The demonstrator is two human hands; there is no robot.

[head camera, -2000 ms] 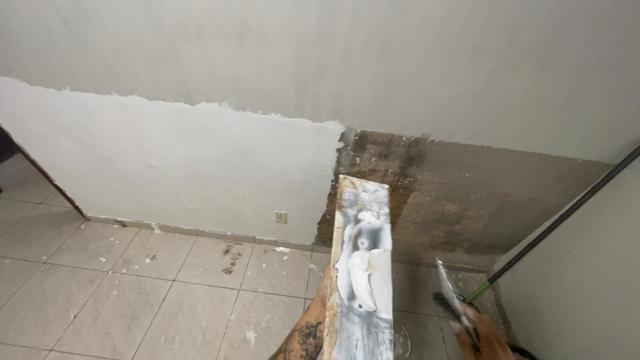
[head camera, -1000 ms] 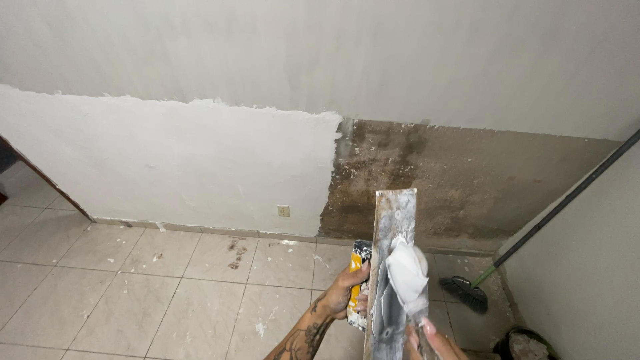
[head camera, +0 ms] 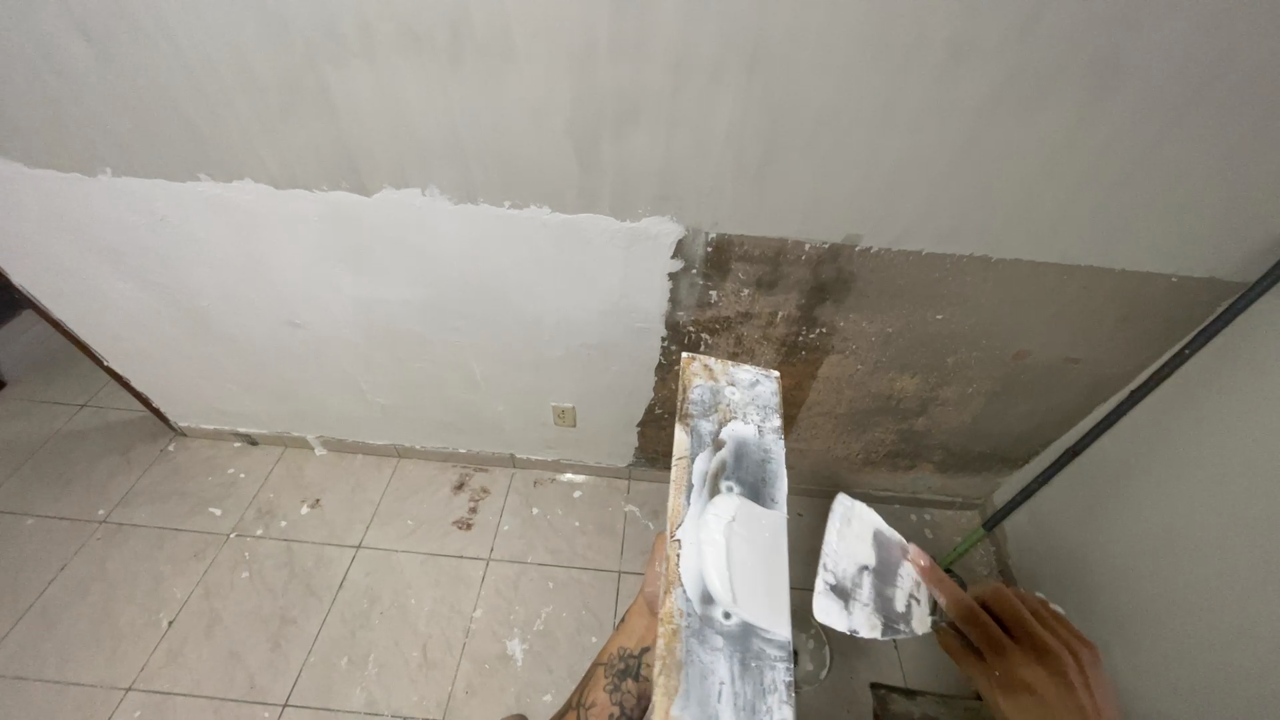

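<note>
A long plastering trowel [head camera: 735,660], its metal face smeared with white compound [head camera: 745,560], stands up from the bottom middle of the view. My left hand [head camera: 655,590] holds it from behind; the trowel's blade hides most of the fingers. To the right, my right hand [head camera: 1020,640] grips a putty knife [head camera: 870,575] whose blade is coated with white and grey compound, one finger lying along the blade. The putty knife is apart from the trowel. Beyond them, the wall has a smooth white coated part [head camera: 450,310] beside a bare brown, stained patch [head camera: 900,370].
An electrical outlet [head camera: 564,415] is set low in the white part. A broom's dark pole [head camera: 1140,400] leans in the right corner by the side wall [head camera: 1180,520]. Floor tiles [head camera: 400,610] bear white spatters. A dark container's edge [head camera: 925,700] shows at the bottom right.
One second ago the putty knife was over the trowel's face, laden with compound; now it is away to the right. A mound of compound now lies on the trowel.
</note>
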